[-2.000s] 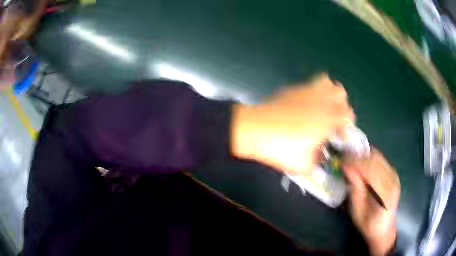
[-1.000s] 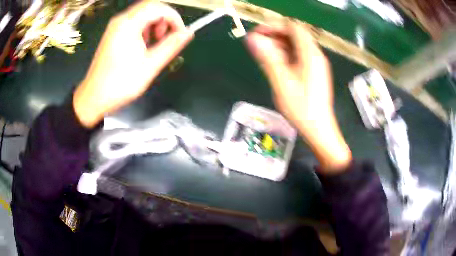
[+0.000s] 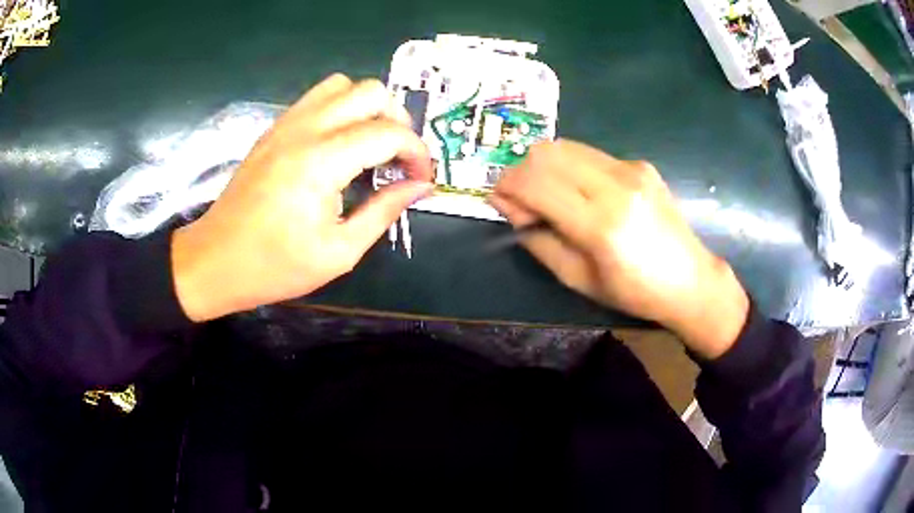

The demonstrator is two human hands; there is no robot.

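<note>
The open white socket housing (image 3: 546,85) lies on the dark green bench in front of me. Inside it are a green circuit board (image 3: 501,140), a green wire (image 3: 439,125) and a dark rectangular part (image 3: 416,108). A brass contact strip (image 3: 463,191) runs along the housing's near edge. My left hand (image 3: 301,195) pinches the strip's left end at the near left corner. My right hand (image 3: 611,225) is at its right end, fingers closed around a thin dark pointed tool (image 3: 513,238), blurred. White lead ends (image 3: 401,235) stick out below the near left corner.
The power cord in its clear bag (image 3: 170,190) lies left of the housing, partly behind my left hand. Another open white housing (image 3: 744,40) with a bagged cord (image 3: 822,160) is at the right. A pile of contact strips (image 3: 25,25) is at the far left corner.
Both hands have come down from the far side of the bench to the housing's near edge. The white lead piece held up between them is no longer seen there. The camera view has shifted.
</note>
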